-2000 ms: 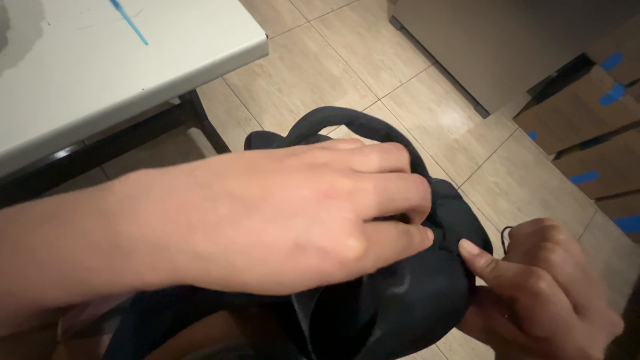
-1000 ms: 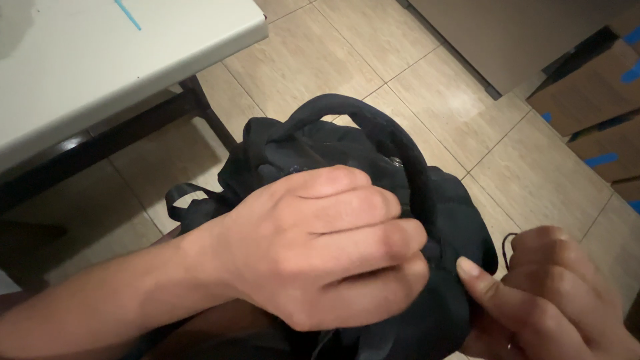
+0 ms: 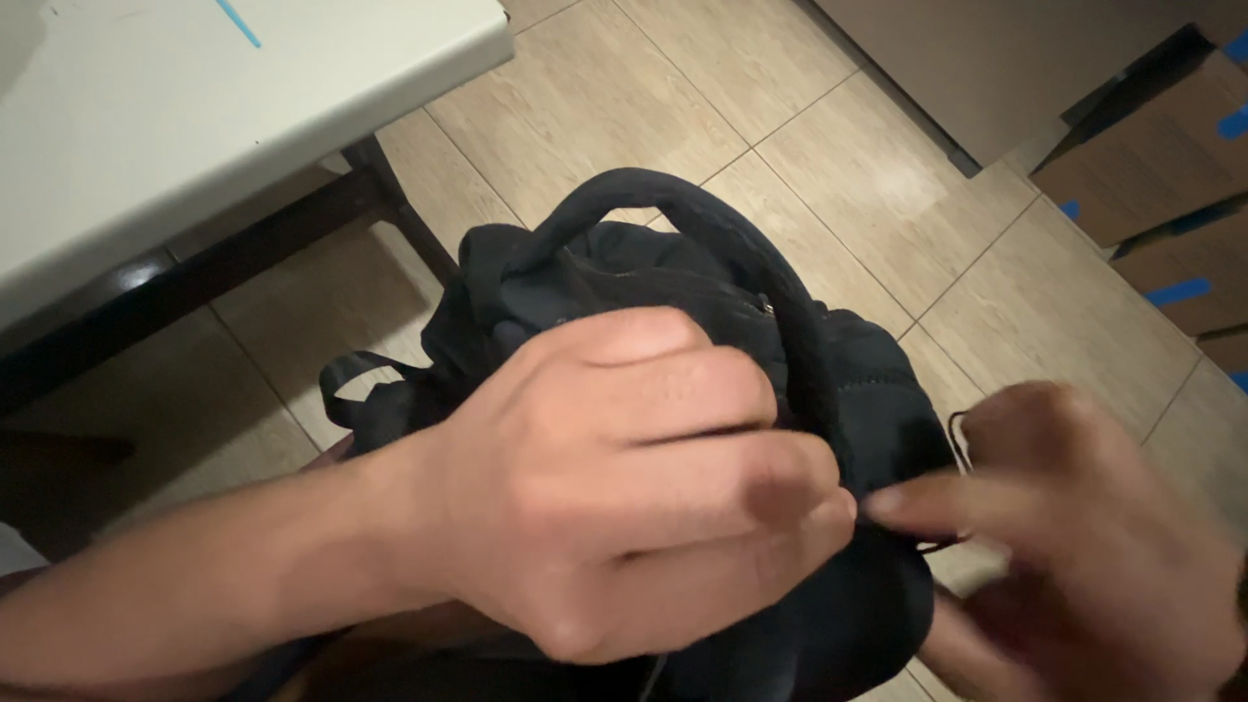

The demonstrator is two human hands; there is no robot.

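A black fabric bag (image 3: pixel 882 429) with a thick looped carry handle (image 3: pixel 721 219) and a zipper across its top sits low in the middle of the view. My left hand (image 3: pixel 643 478) lies over the bag with its fingers curled against the fabric; what is under the fingers is hidden. At the bag's right edge is my right hand (image 3: pixel 1082 526), blurred, its index finger reaching to the fabric close to my left fingertips. A thin black cord (image 3: pixel 957 444) loops beside the right hand. A narrow strap loop (image 3: pixel 351 380) sticks out at the bag's left side.
At the upper left stands a white table (image 3: pixel 292 127) with a dark frame (image 3: pixel 244 229). A large brown panel-like piece (image 3: pixel 994 68) is at the upper right, beside cardboard boxes (image 3: pixel 1160 156) with blue tape. Tiled floor (image 3: pixel 673 107) shows between them.
Since the oldest frame, my left hand has moved down from near the handle, so more of the bag's top and zipper shows. My right hand stays at the bag's right edge.
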